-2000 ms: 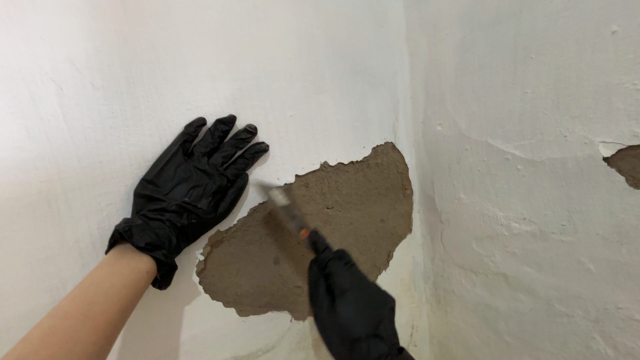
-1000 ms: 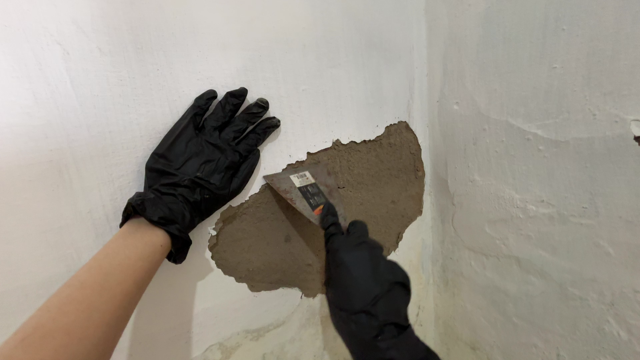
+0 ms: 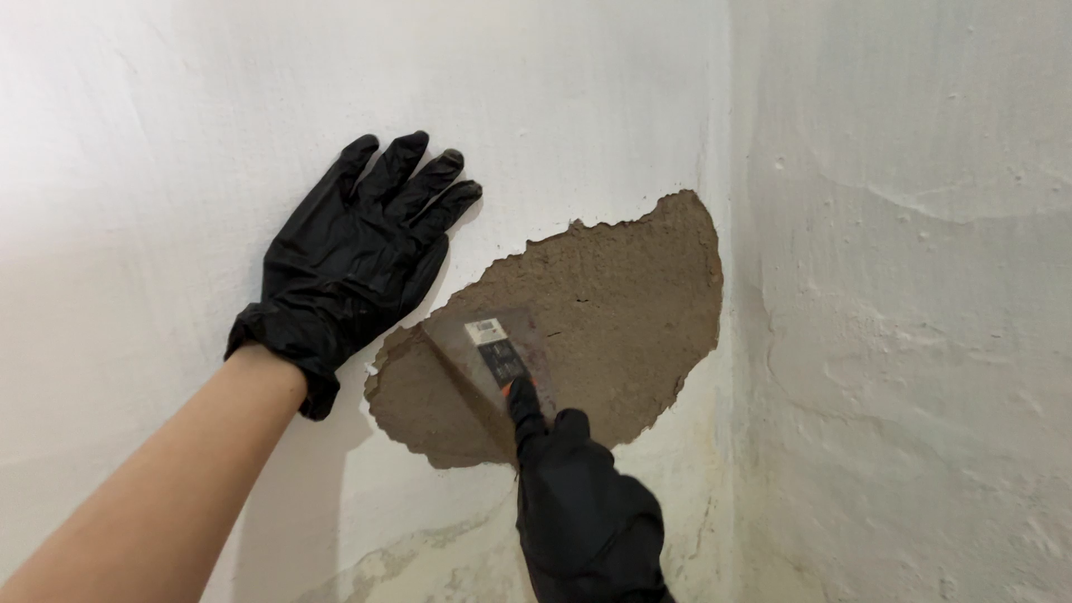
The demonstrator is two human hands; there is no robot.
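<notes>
My left hand (image 3: 356, 243), in a black glove, lies flat on the white painted wall (image 3: 544, 100) with its fingers apart. To its lower right, a patch of bare brown plaster (image 3: 628, 310) shows where the paint layer is gone; its edge is ragged. My right hand (image 3: 586, 502), also black-gloved, grips a putty knife (image 3: 532, 339) from below, the index finger stretched along it. The wide metal blade bears a label and lies over the left half of the patch. The handle is mostly hidden in my hand.
An adjoining wall (image 3: 904, 293) with bumpy, uneven paint meets this one in a corner (image 3: 729, 251) just right of the patch. Below the patch the wall is stained (image 3: 419, 553) and its surface is worn.
Two seconds ago the putty knife was at the patch's upper left edge, its blade seen narrow and blurred; now its broad face shows over the brown patch. My left hand remains on the wall.
</notes>
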